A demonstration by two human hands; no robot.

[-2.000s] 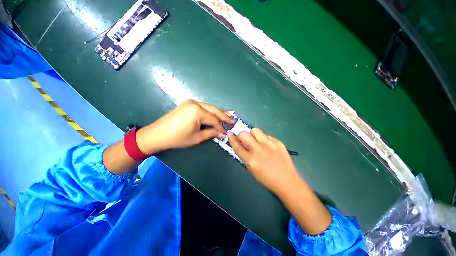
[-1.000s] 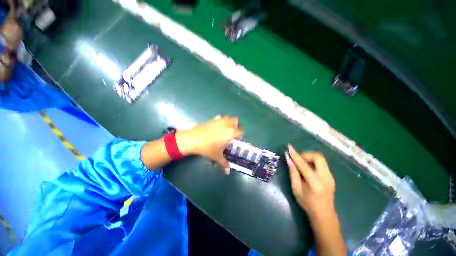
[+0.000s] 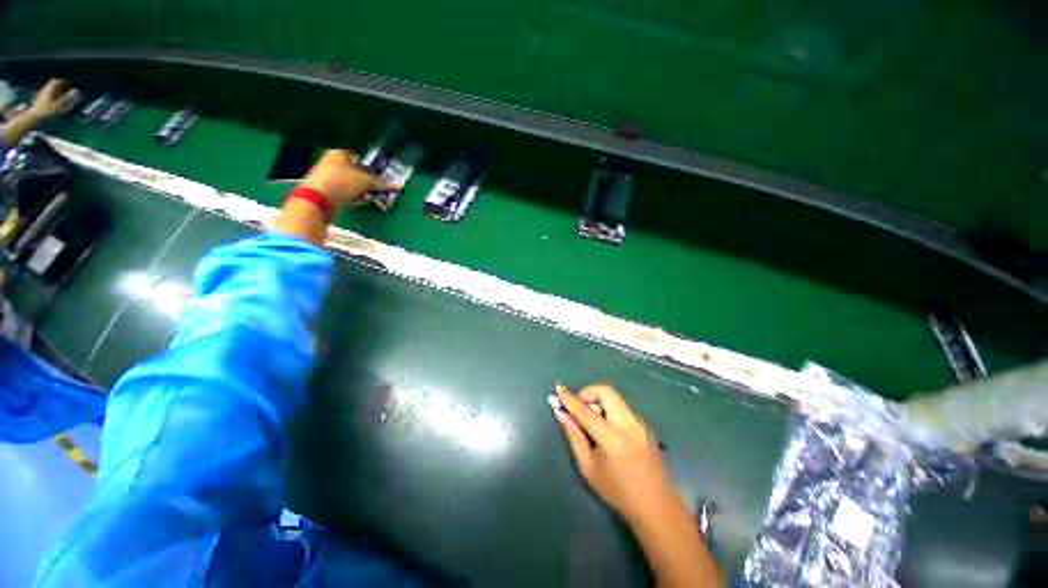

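Observation:
My left hand [image 3: 336, 182], with a red wrist band, reaches over the green conveyor belt. Its fingers are at a phone unit [image 3: 402, 164] and partly cover it; whether they grip it is unclear. My right hand [image 3: 615, 442] is over the dark green bench [image 3: 517, 517], fingers curled. A thin dark tool end juts out behind its fingers, and a tiny pale piece shows at the fingertips.
More phone units lie on the belt, one beside my left hand [image 3: 454, 190] and one farther right [image 3: 606, 204]. A whitish edge strip [image 3: 517, 301] separates bench and belt. A clear plastic bag [image 3: 833, 494] lies at right. Another person's hand [image 3: 52, 101] is at far left.
My left hand has moved from the bench up to the belt. The two phone units seen on the bench no longer show there. The view has turned towards the belt.

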